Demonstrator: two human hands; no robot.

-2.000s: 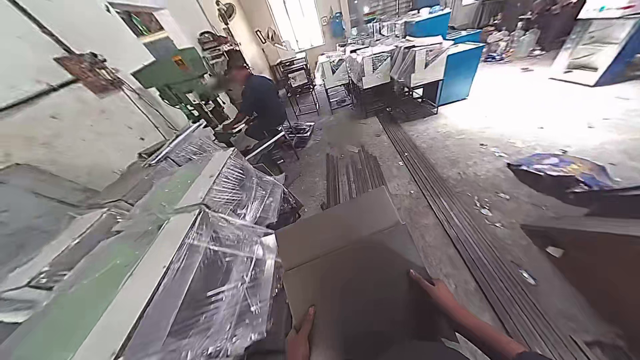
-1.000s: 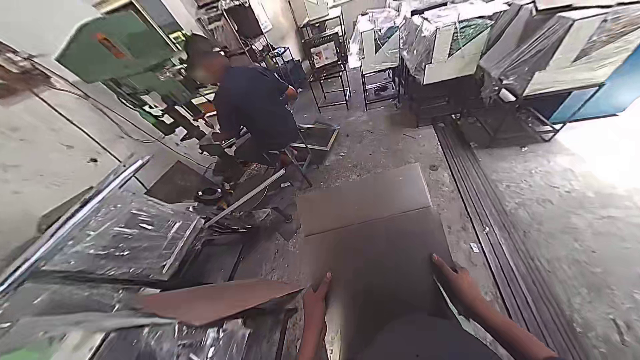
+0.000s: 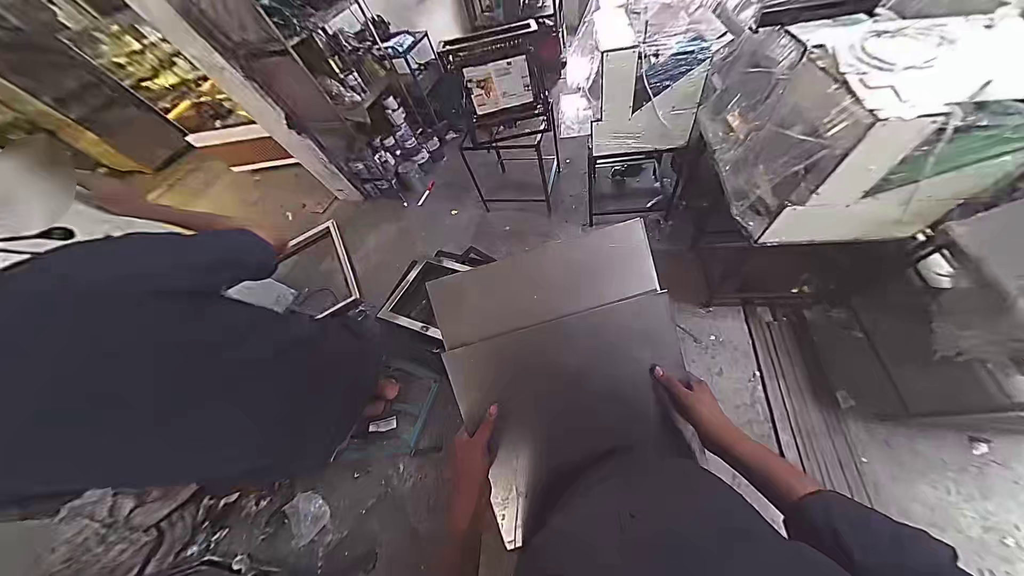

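Both my hands carry a bent grey sheet-metal panel (image 3: 560, 360) in front of my body, one at each side edge. My left hand (image 3: 476, 452) grips the left edge, thumb on top. On the right edge is my right hand (image 3: 690, 400), also with its thumb on the upper face and the other fingers mostly hidden beneath. A crease runs across the panel, and its far part tilts from the near part. Just beyond its far left edge, rectangular metal frames (image 3: 412, 300) lie on the floor.
A person in a dark shirt (image 3: 176, 360) is close on my left. Plastic-wrapped cabinets (image 3: 848, 216) on black stands are at the right, and a black metal stand (image 3: 512, 148) is ahead. Long metal bars (image 3: 800, 400) lie along the floor at right. Bottles crowd a shelf corner (image 3: 400, 144).
I have moved forward through the workshop with the panel still in both hands. The seated person, ahead of me before, is now close at my left. The wrapped cabinets are nearer.
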